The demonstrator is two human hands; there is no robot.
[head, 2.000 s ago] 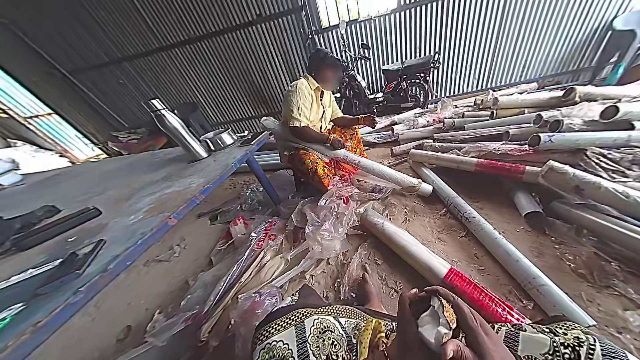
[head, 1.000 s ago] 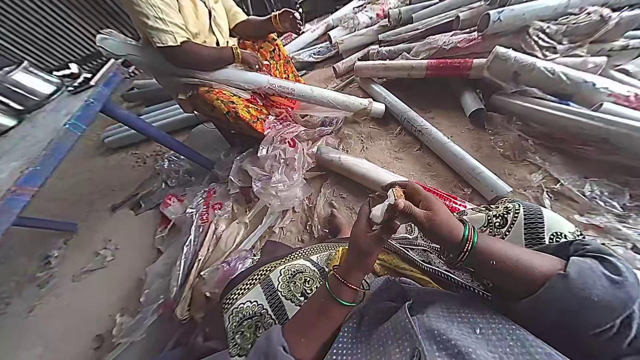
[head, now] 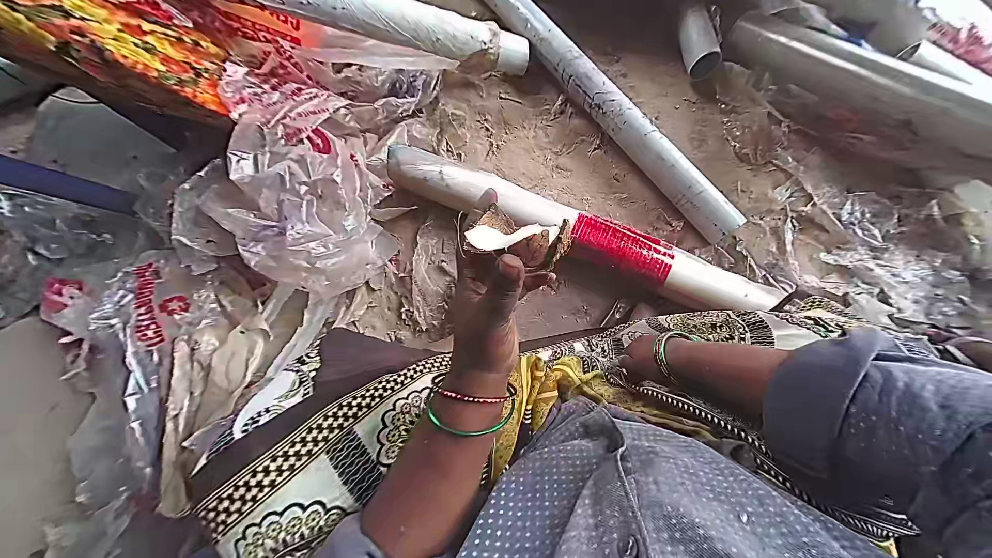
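Observation:
My left hand [head: 496,287] is raised near the middle of the head view and holds a broken piece of coconut [head: 523,239], white flesh and brown husky shell showing. My right hand [head: 642,358] lies low on the patterned cloth [head: 721,327] over my lap; its fingers are largely hidden in the folds, so its grip cannot be told. Just behind the coconut, a white tube [head: 465,182] with a band of red thread [head: 624,248] lies on the ground.
Crumpled clear plastic wrapping [head: 294,201] with red print covers the ground at left. A long grey tube [head: 628,116] lies beyond, with more tubes [head: 852,77] at upper right. Part of another person's flowered garment [head: 132,46] shows at upper left.
Both hands were together at the coconut piece a second ago; now only my left hand holds it, and my right hand has gone down to my lap. The view has tilted down.

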